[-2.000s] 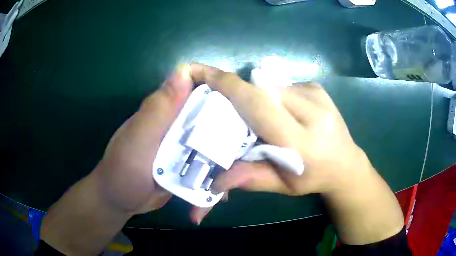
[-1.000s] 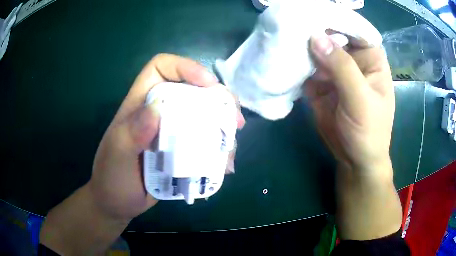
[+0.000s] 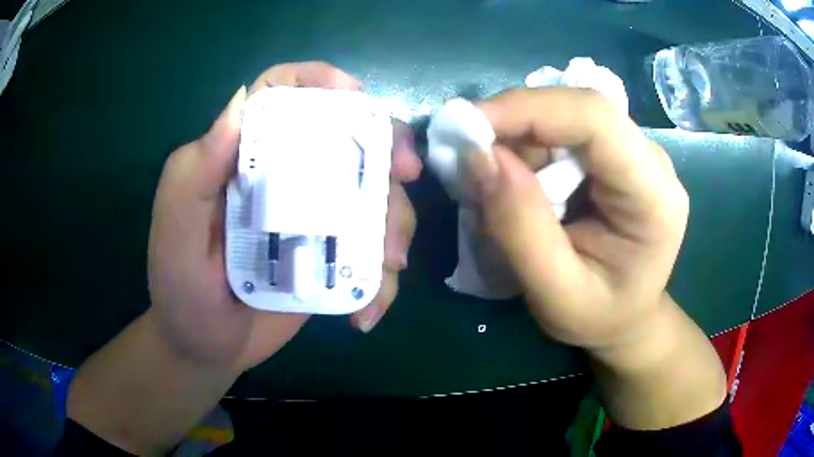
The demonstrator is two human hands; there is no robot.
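My left hand [image 3: 192, 259] holds a white travel adapter [image 3: 308, 178] by its sides, left of the middle, with its back face towards me. Two plug pins [image 3: 330, 261] with dark bases lie flat in the lower part of that face, and case screws [image 3: 249, 286] show near the lower corners. My right hand [image 3: 589, 223] holds a crumpled white wiping cloth [image 3: 460, 143], bunched between thumb and forefinger, just right of the adapter and not touching it. More cloth shows behind and below the fingers.
A clear bottle [image 3: 732, 89] lies in view at the upper right of the dark green worktop [image 3: 116, 134]. A tiny pale ring [image 3: 482, 328] is near the front edge. A red bin [image 3: 776, 375] is at the lower right. A white strip [image 3: 11, 54] hangs at the far left.
The cloth, spread out a second ago, is now bunched up in my right hand, which has moved down and left. The adapter has moved up and left and is held more upright than two seconds ago.
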